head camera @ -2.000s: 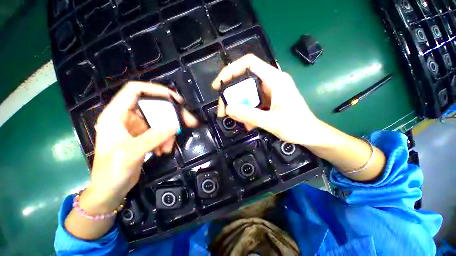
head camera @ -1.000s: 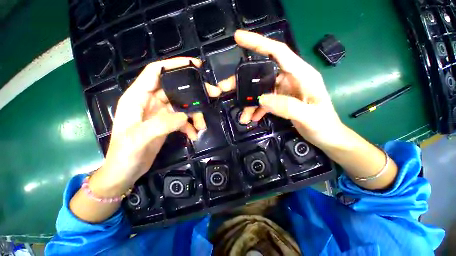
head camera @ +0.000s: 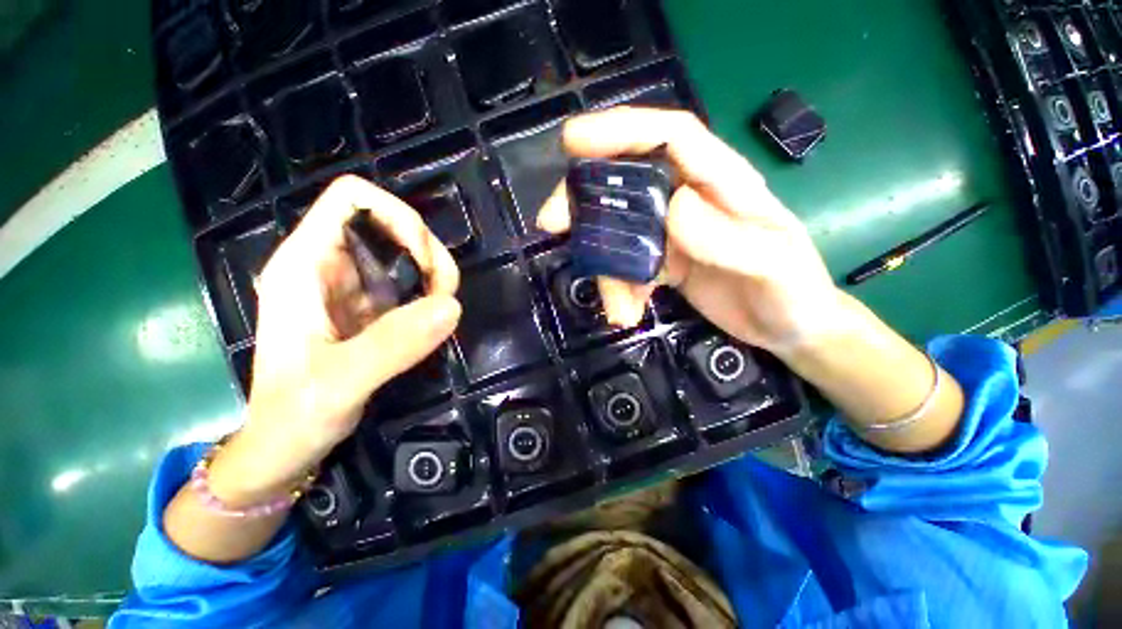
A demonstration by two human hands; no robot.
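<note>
My left hand holds a dark smartwatch turned on its edge, mostly hidden by the fingers, above the left part of the blister tray. My right hand holds another strapless smartwatch with its display up, showing small white text on dark. Its fingers curl behind and below it. In the tray's near row, several watch units lie with ring-marked backs up, such as this watch unit. One more ring-marked watch back shows partly under my right hand.
A lone watch unit lies on the green surface right of the tray. A black pen with a yellowish part lies nearer. A second tray of ring-marked units stands at the far right. A pale curved strip runs at the left.
The displays went from white to dark with small text. My left hand has since tilted its watch onto its edge. The right watch is still face up, now with white text only.
</note>
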